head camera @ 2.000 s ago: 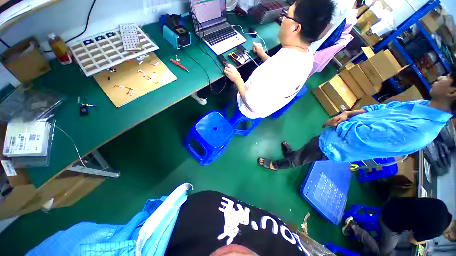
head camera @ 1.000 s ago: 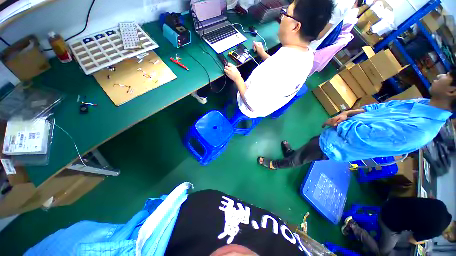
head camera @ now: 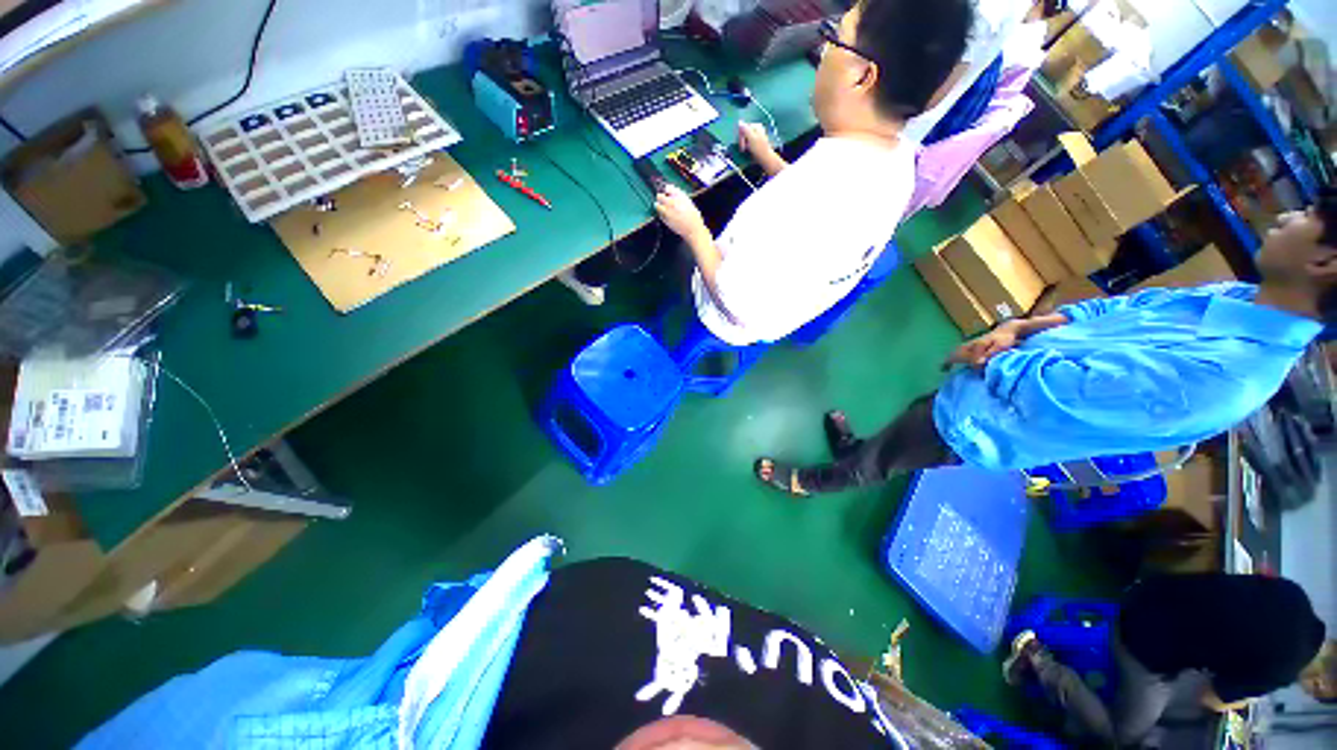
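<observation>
Neither of my hands is in view; only my black shirt and blue jacket show at the bottom. Nearest in front of me, a blue stool [head camera: 619, 384] stands on the green floor. The green bench [head camera: 440, 279] runs beyond it. On it lie a tan work board [head camera: 389, 227] with small parts, a white gridded tray [head camera: 279, 158], a red tool [head camera: 524, 189] and a small black item [head camera: 244, 318]. A seated person in white [head camera: 814, 235] has both hands near a small device [head camera: 701, 160] in front of an open laptop [head camera: 645, 103].
A person in a blue jacket [head camera: 1122, 374] stands at right. A blue crate [head camera: 956, 557] lies on the floor near another person in black [head camera: 1224, 630]. Open cardboard boxes [head camera: 1048, 227] stand behind. A blue-black box [head camera: 513, 100] and a labelled package [head camera: 76, 407] are on the bench.
The view has shifted very slightly. The small black item at the bench's left has turned a little. Otherwise the people and objects look almost the same.
</observation>
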